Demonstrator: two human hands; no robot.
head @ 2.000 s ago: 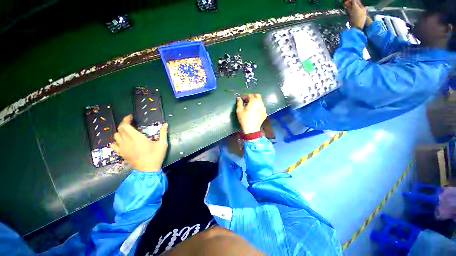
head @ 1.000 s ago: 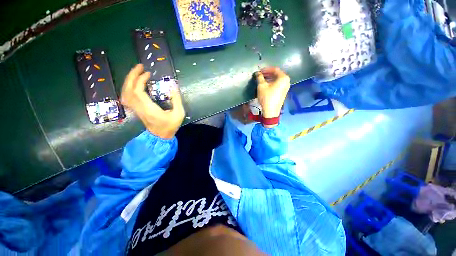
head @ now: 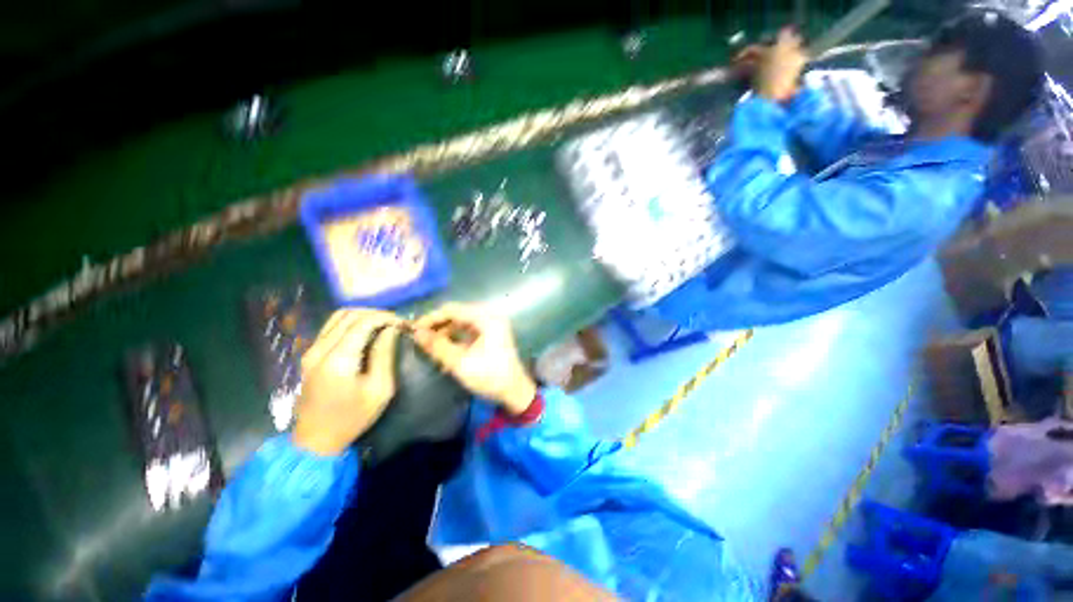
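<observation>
My left hand and my right hand meet at the fingertips above the green bench. A tiny dark thing shows between their fingertips, too small and blurred to name surely. It seems pinched by both hands. One phone housing lies just left of my left hand, which partly covers it. A second phone housing lies farther left, its shiny board end towards me. The picture is blurred.
A blue parts bin with orange and blue bits stands beyond my hands. A pile of small components lies right of it, then a whitish blister tray. A person in a blue smock sits at the right. Phones lie on the far green strip.
My left hand has left the nearer phone housing and my right hand has moved left, so their fingertips now meet. The camera view has shifted and blurred.
</observation>
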